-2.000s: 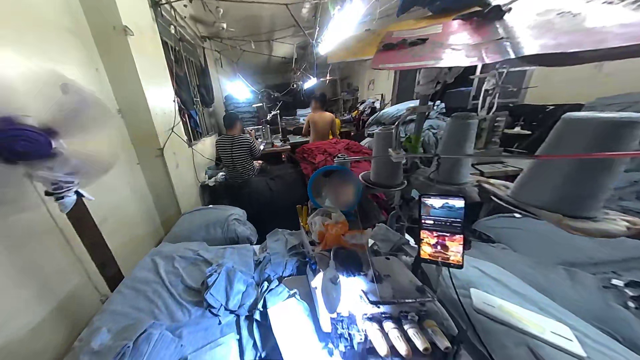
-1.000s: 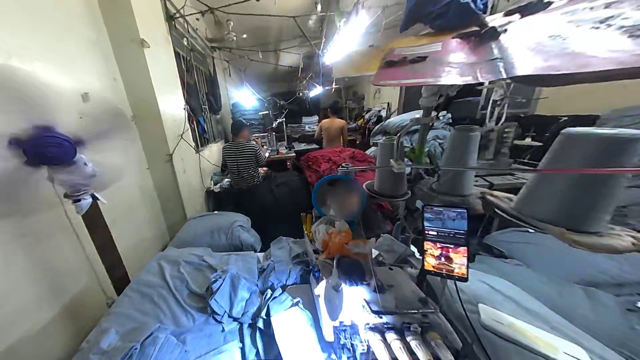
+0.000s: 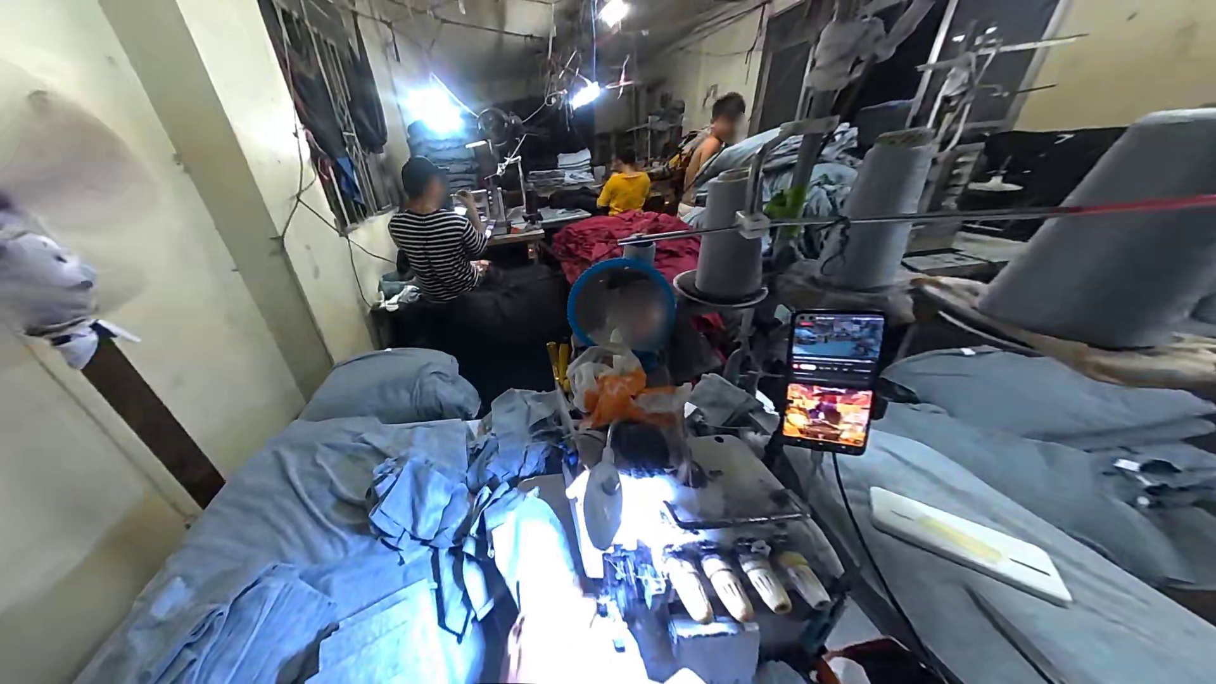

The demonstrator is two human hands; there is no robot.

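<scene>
At the bottom edge, a washed-out, skin-toned shape looks like part of my left hand [image 3: 518, 646], lying by brightly lit pale cloth [image 3: 541, 560]; its fingers and grip are lost in glare. I cannot make out my right hand. Just beyond is an overlock sewing machine [image 3: 736, 484], its lamp glaring on the needle area, with several pale tension knobs [image 3: 730, 587] in front. Crumpled grey-blue fabric pieces [image 3: 418, 503] lie to its left. Behind the machine are an orange and clear plastic bag [image 3: 613, 394] and a round blue-rimmed mirror [image 3: 572, 309].
Large grey thread cones [image 3: 730, 242] stand on the right. A phone [image 3: 831, 380] with a lit screen hangs above its cable, near a white flat case [image 3: 969, 543]. At left is a blurred fan [image 3: 47, 256]. Several people, one in a striped shirt [image 3: 437, 252], are farther back beyond red fabric [image 3: 617, 237].
The bare-backed person at the back has moved right and turned sideways. A person in yellow now shows clearly there. The pale cloth beside the machine has changed shape.
</scene>
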